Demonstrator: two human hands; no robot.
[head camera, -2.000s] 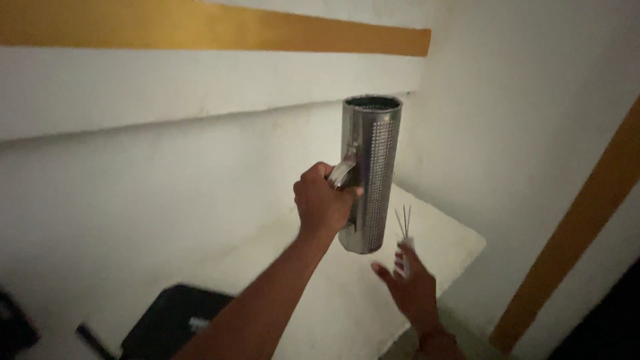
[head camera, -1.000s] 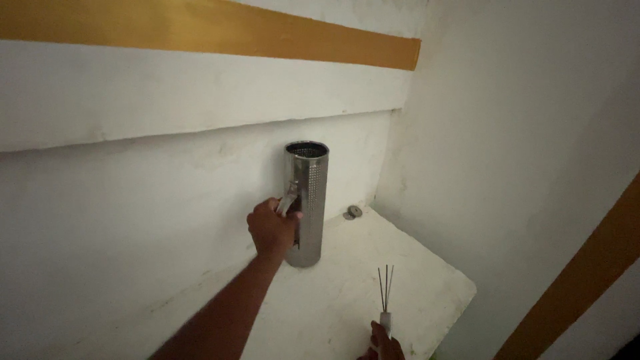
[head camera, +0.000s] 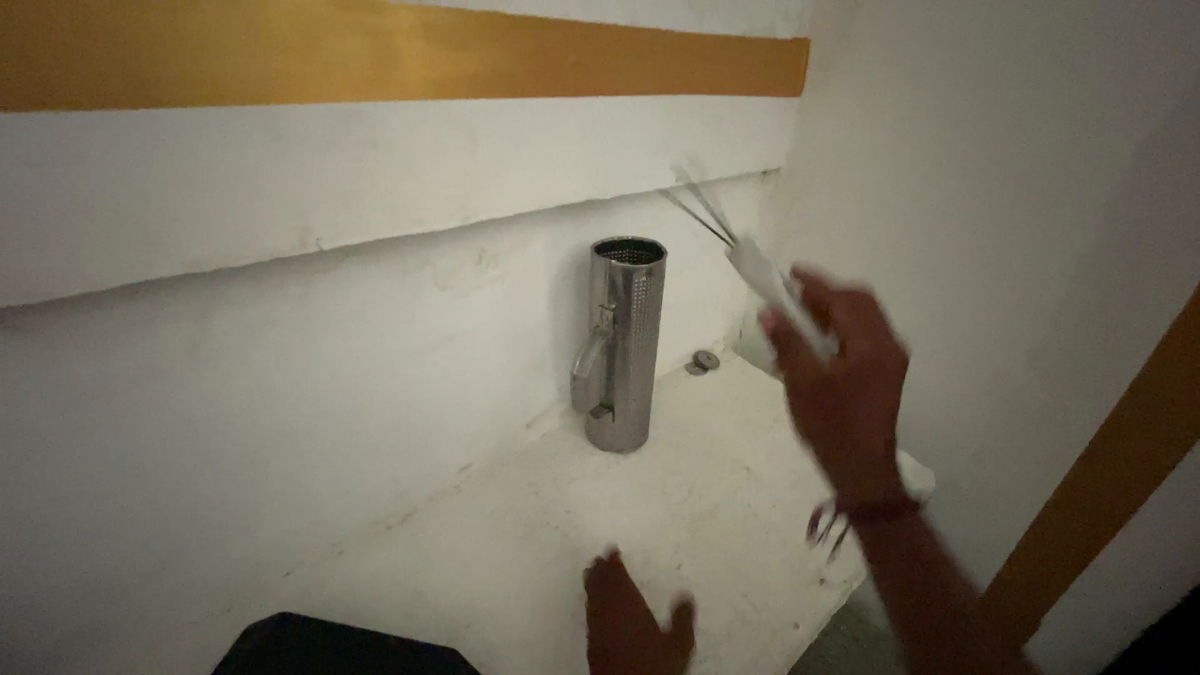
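Observation:
A tall perforated metal cylinder (head camera: 623, 347) with a side handle and an open top stands upright on the pale ledge (head camera: 525, 572), close to the wall. To its right, my right hand (head camera: 839, 375) grips the light-coloured packet (head camera: 769, 281) from which thin dark sticks, perhaps incense, point up and left toward the space above the cylinder. Motion blurs the packet and sticks. Low in the view, in front of the cylinder, my left hand (head camera: 637, 623) is empty with thumb and fingers apart; its lower part is cut off by the frame.
A small round grey object (head camera: 705, 360) lies near the wall corner behind the cylinder. Part of a black object (head camera: 342, 647) shows at the bottom left. White walls with an orange-brown band (head camera: 469, 56) rise behind, and the ledge ends at the lower right.
The cylinder, gripped by its handle in my left hand earlier, now stands released on the ledge. My left hand has drawn back, and my right hand has risen with the packet and sticks.

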